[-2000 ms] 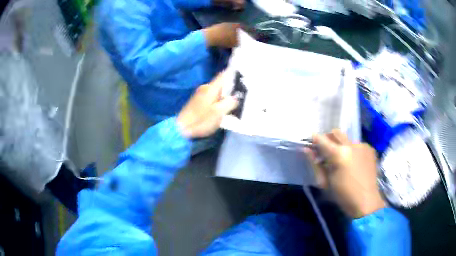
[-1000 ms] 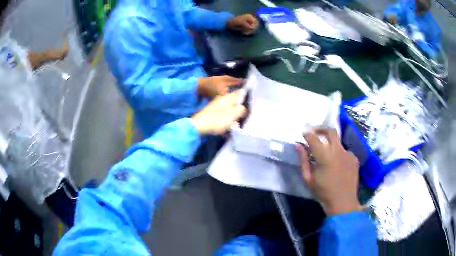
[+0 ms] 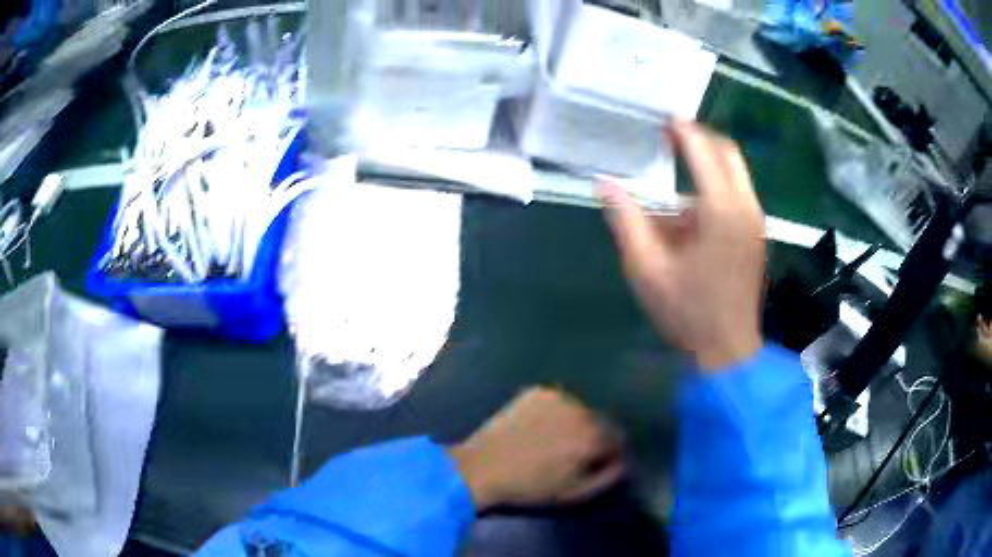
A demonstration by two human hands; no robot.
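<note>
A white housing (image 3: 604, 125) stands on a white sheet at the top, right of centre. My right hand (image 3: 696, 239) is at its near right corner, thumb and fingers apart; whether it touches is unclear. My left hand (image 3: 544, 446) is low in the middle over the dark bench, blurred and curled, its fingers mostly hidden. More white housings (image 3: 430, 103) stand just left of the first. Another white housing (image 3: 27, 403) lies on a white sheet (image 3: 109, 403) at the left edge, partly cut off.
A blue bin (image 3: 234, 310) full of white cables (image 3: 201, 174) stands at left. A clear bag of whitish parts (image 3: 375, 283) lies beside it on the dark green bench (image 3: 522, 283). Black tools and cords (image 3: 903, 305) are at right. Part of another person's hand shows at the lower left edge.
The view has swung right. Both my hands have left the housing and sheet they held, and a housing on a sheet now lies at the left edge. My right hand has reached another housing.
</note>
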